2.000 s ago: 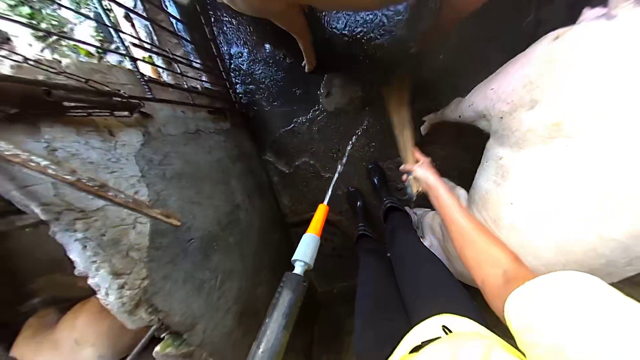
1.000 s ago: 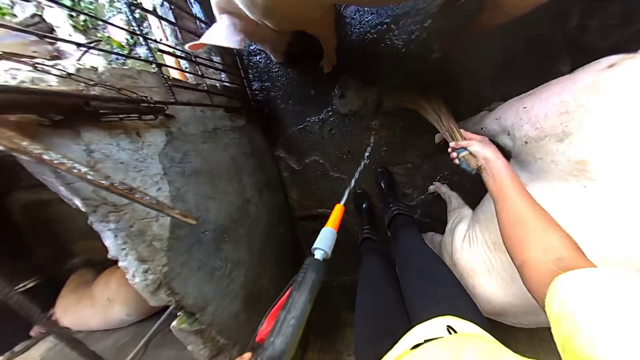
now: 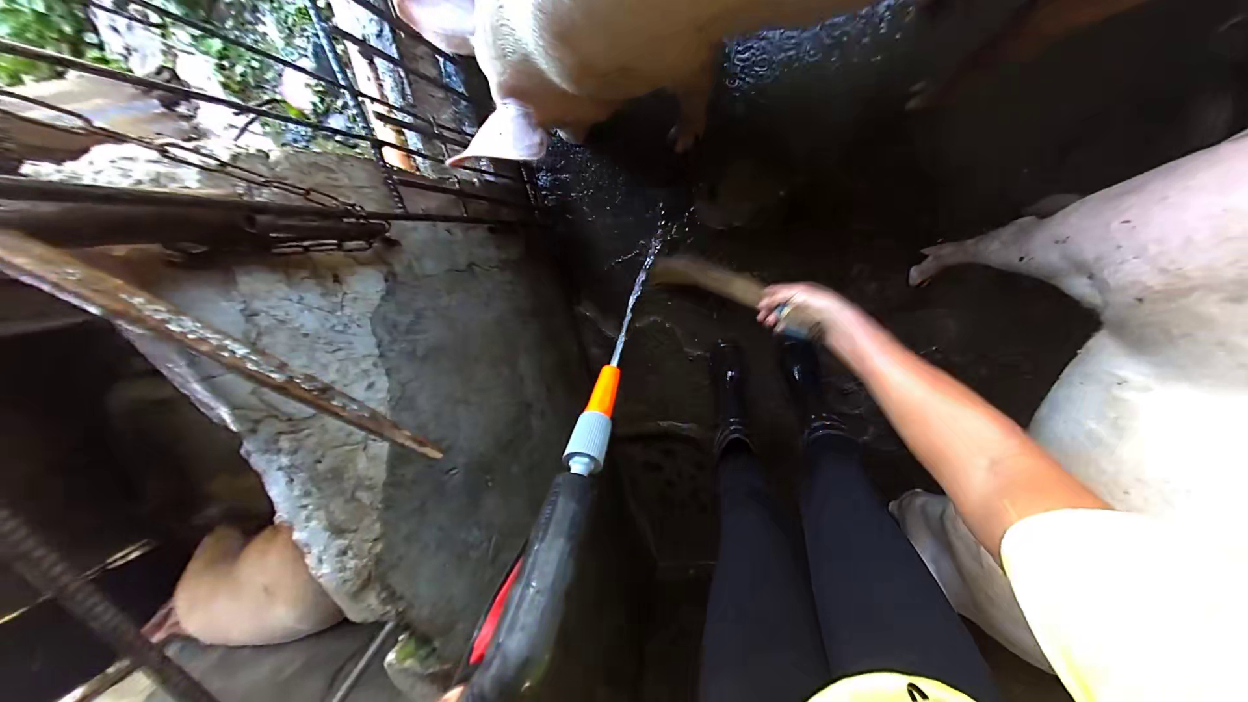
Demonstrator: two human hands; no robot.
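My right hand [image 3: 807, 310] is closed around the bound handle of a short stick broom [image 3: 717, 281], whose blurred bristles point left over the wet floor. A spray gun [image 3: 551, 546] with a grey collar and orange nozzle tip rises from the bottom of the view, and a water jet [image 3: 636, 297] leaves it toward the floor near the bristles. Of my left hand [image 3: 453, 693] only a sliver shows at the bottom edge, at the gun's lower end; its fingers are hidden.
A large pig [image 3: 1150, 380] lies at the right. Another pig [image 3: 585, 58] stands at the top by a barred metal gate [image 3: 370, 107]. A rough concrete wall [image 3: 458, 468] with a rusty bar [image 3: 224, 346] fills the left; a further pig [image 3: 253, 585] lies beyond it. My black boots [image 3: 731, 390] are on wet floor.
My right hand has moved left with the broom, away from the lying pig and toward the water jet. The standing pig's head has come further into view beside the gate.
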